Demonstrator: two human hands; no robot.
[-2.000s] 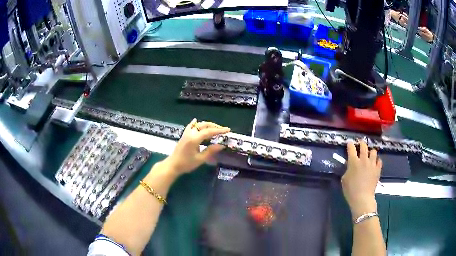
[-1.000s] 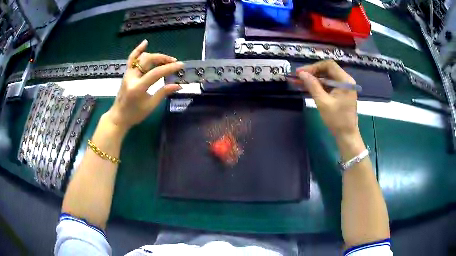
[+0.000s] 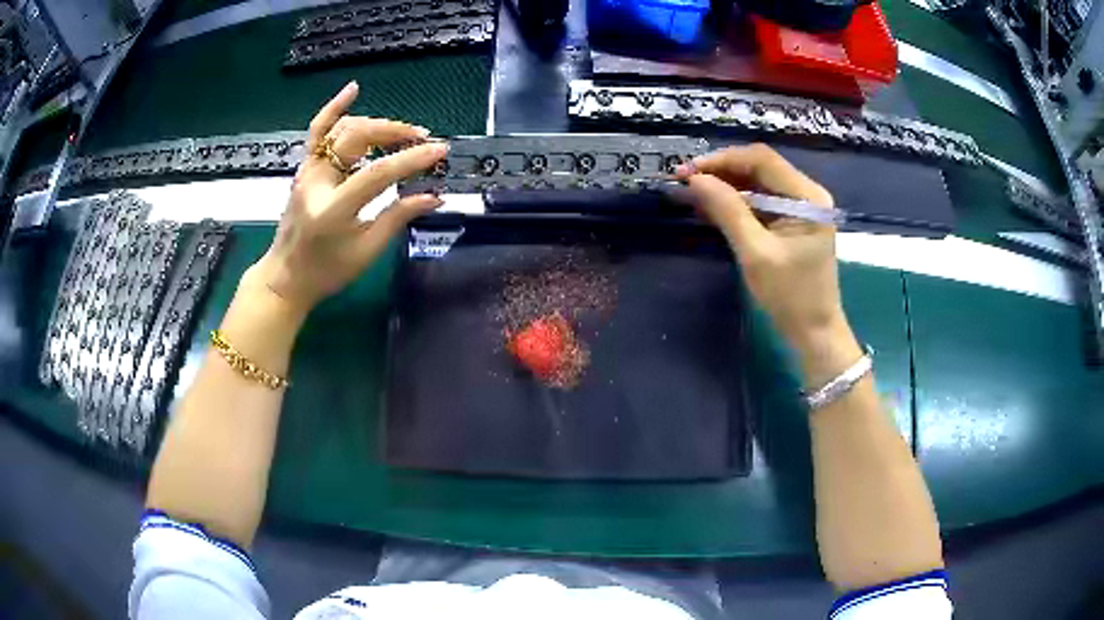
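Observation:
My left hand (image 3: 345, 200) pinches the left end of a silver-grey carrier bar (image 3: 562, 162) between thumb and fingers. The bar has a row of dark round parts and lies level above the far edge of the black mat (image 3: 654, 400). My right hand (image 3: 769, 224) is at the bar's right end and holds a slim silver tool (image 3: 793, 210). The tool's tip is at the bar's right end, partly hidden by my fingers. A red lump (image 3: 545, 349) lies at the mat's centre with copper-brown specks (image 3: 559, 291) around it.
Stacked carrier bars (image 3: 109, 315) slant at the left. More bars (image 3: 394, 30) lie at the back left. Another bar (image 3: 763, 112) lies along a black base plate (image 3: 890, 200). A blue bin (image 3: 650, 19) and a red bin (image 3: 835, 46) stand behind it.
Since the first frame the view has tilted down, and my right hand has come to the held bar with the silver tool. Since the second frame my right hand has moved slightly left.

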